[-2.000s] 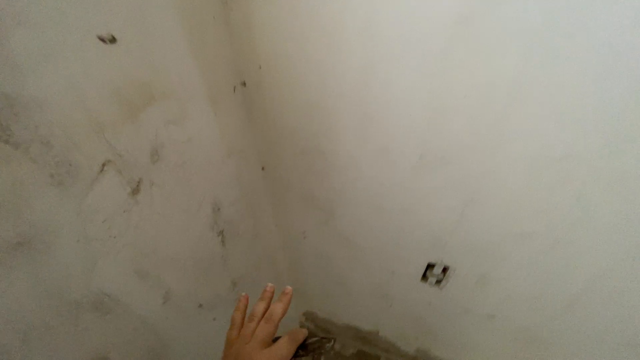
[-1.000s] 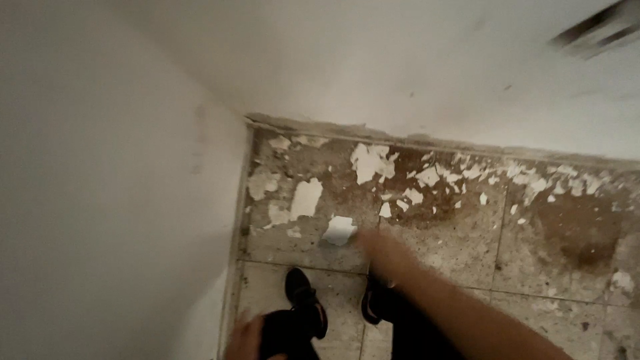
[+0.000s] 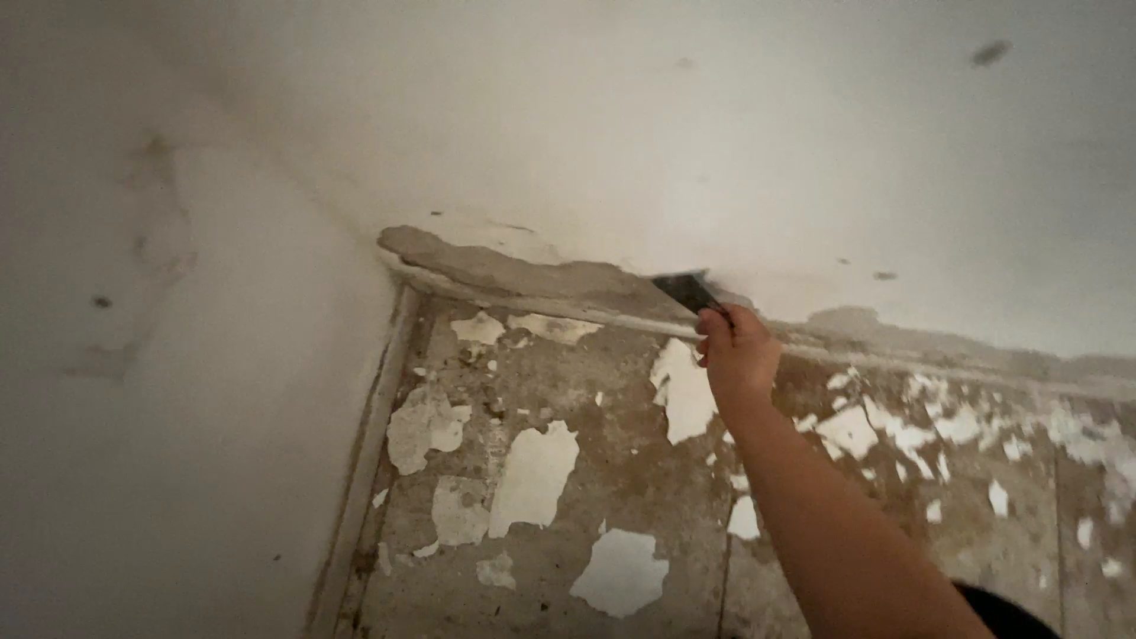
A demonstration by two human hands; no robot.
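Observation:
My right hand [image 3: 738, 353] grips a putty knife [image 3: 689, 291] with a dark, wide blade. The blade lies against the lower part of the white wall [image 3: 621, 169], at the upper edge of a bare grey strip [image 3: 541, 277] where the paint is gone. This strip runs from the corner along the foot of the wall. Beneath the hand, a large white paint flake [image 3: 688, 399] lies on the floor. My left hand is out of view.
Dirty floor tiles [image 3: 621, 470] carry many paint flakes [image 3: 535, 475], large and small. A second wall [image 3: 213, 426] stands at the left and meets the first in a corner. Low ledges [image 3: 368, 461] edge the floor.
My right hand, blurred over the floor one second ago, is now up at the wall's foot with the putty knife. The left hand has gone out of view. The view has moved closer to the corner.

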